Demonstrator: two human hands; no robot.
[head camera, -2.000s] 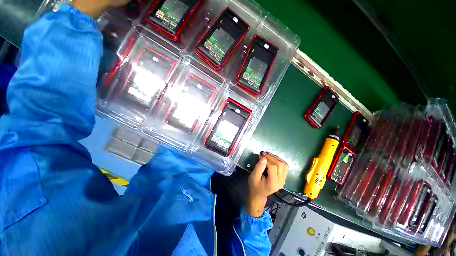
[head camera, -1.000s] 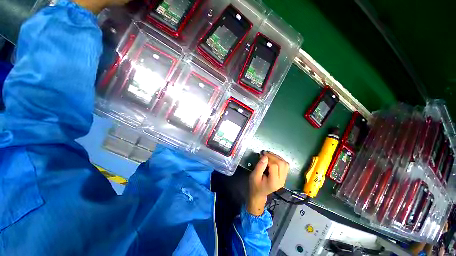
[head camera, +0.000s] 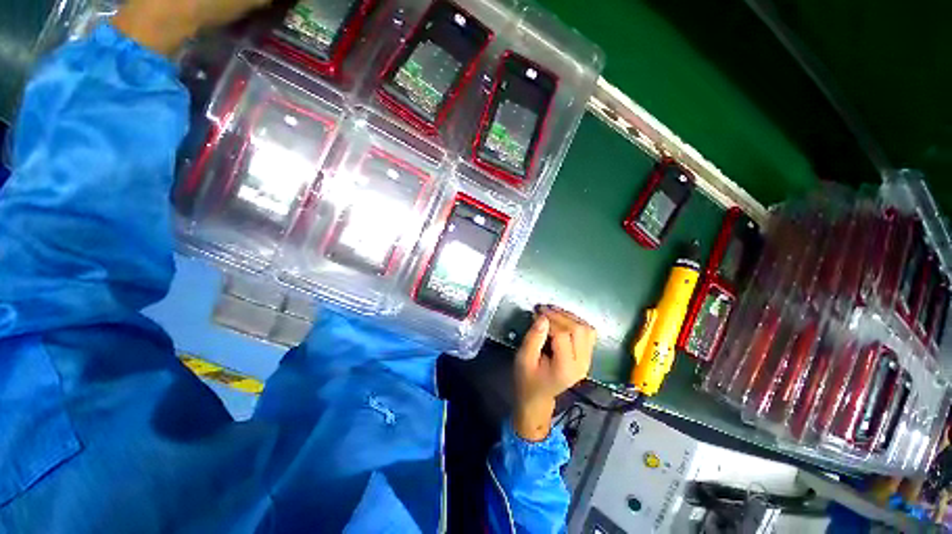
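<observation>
A clear blister tray (head camera: 412, 332) holds several red-rimmed phone housings, such as the one at its near right corner (head camera: 461, 258). Glare covers some of them. My left hand (head camera: 188, 16) is at the top left over the tray's far left part, blurred and cut off by the frame edge; its fingertips are hidden. My right hand (head camera: 555, 355) is at the bench's near edge, right of the tray, with its fingers curled. A small dark spot shows at its fingertips; I cannot tell if it is held.
A yellow electric screwdriver (head camera: 665, 329) lies on the green bench (head camera: 585, 235). One phone housing (head camera: 660, 203) lies beyond it, and others (head camera: 709, 322) lie beside it. A stack of filled trays (head camera: 835, 323) stands at the right. A grey control box (head camera: 647, 475) is below the bench edge.
The whole view has shifted a little, so the bench things sit slightly further left and higher. My left hand shows a little more at the top. My right hand keeps its curled pose.
</observation>
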